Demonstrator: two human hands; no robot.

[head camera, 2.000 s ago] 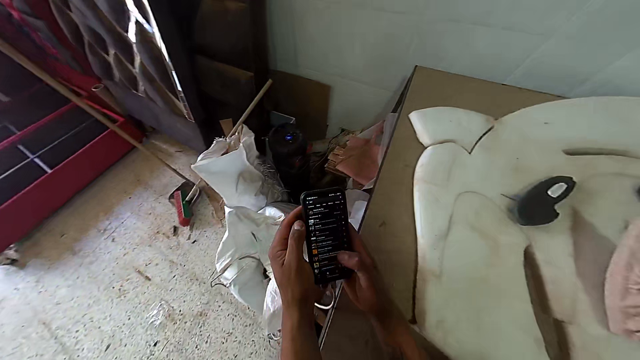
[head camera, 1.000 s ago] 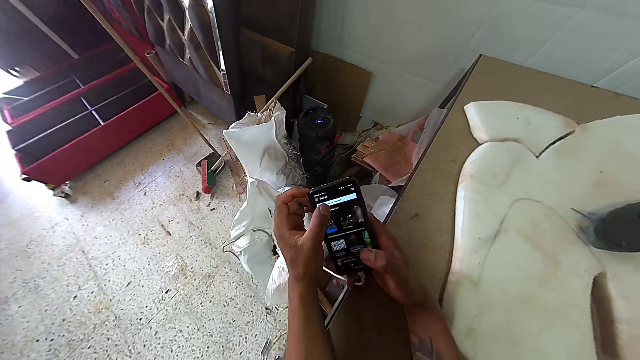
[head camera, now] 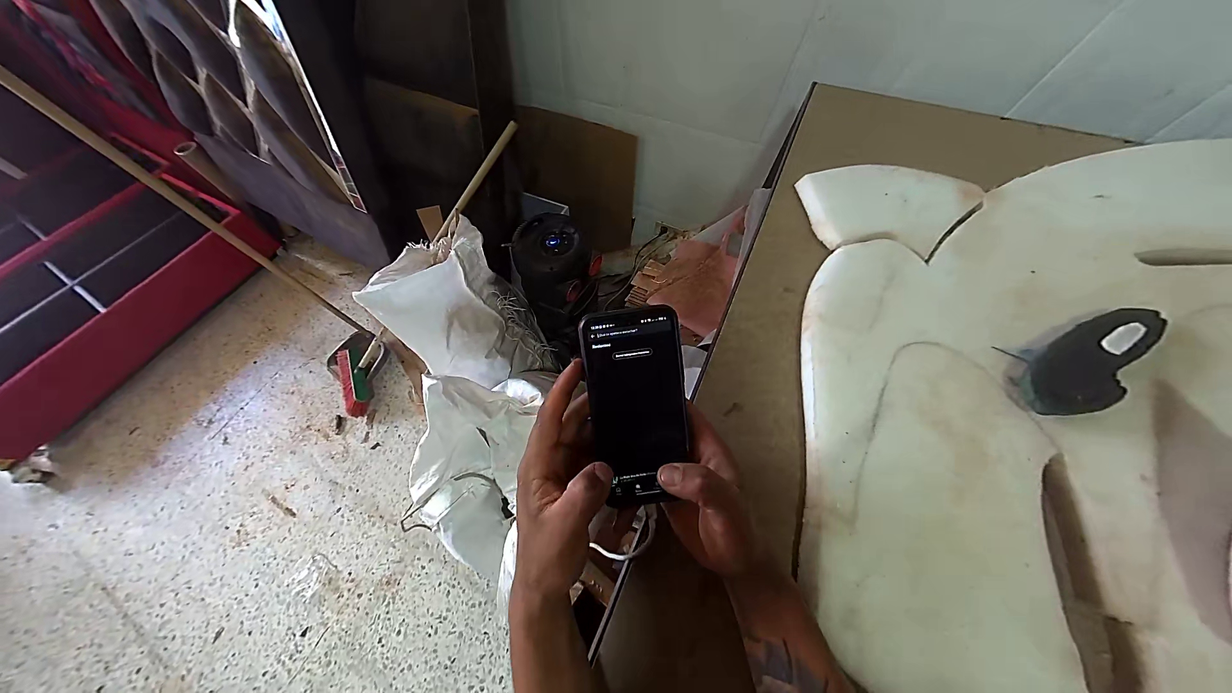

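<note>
A dark smartphone (head camera: 638, 414) is held upright between both hands, its screen lit with a mostly black page that bears small writing. My left hand (head camera: 560, 491) wraps the phone's left side, the thumb at its lower left corner. At the lower right corner, my right hand (head camera: 707, 496) grips the phone, with the thumb over the edge of the screen. A pale cable loop (head camera: 626, 553) hangs just below the phone. To the right lies a large cut foam shape (head camera: 924, 423) with a dark, eye-like patch (head camera: 1092, 364), resting on a brown board (head camera: 760, 414).
White sacks (head camera: 433, 303) and a round black device (head camera: 553, 255) stand behind the phone. A red and green brush (head camera: 353, 380) lies in a dustpan on the speckled floor (head camera: 241, 558). A long wooden pole (head camera: 183, 207) slants past a red-edged piece of furniture (head camera: 144, 337) at the left.
The phone screen has gone from a page with pictures to a mostly black one. My left thumb has moved down from the upper screen to the lower left corner.
</note>
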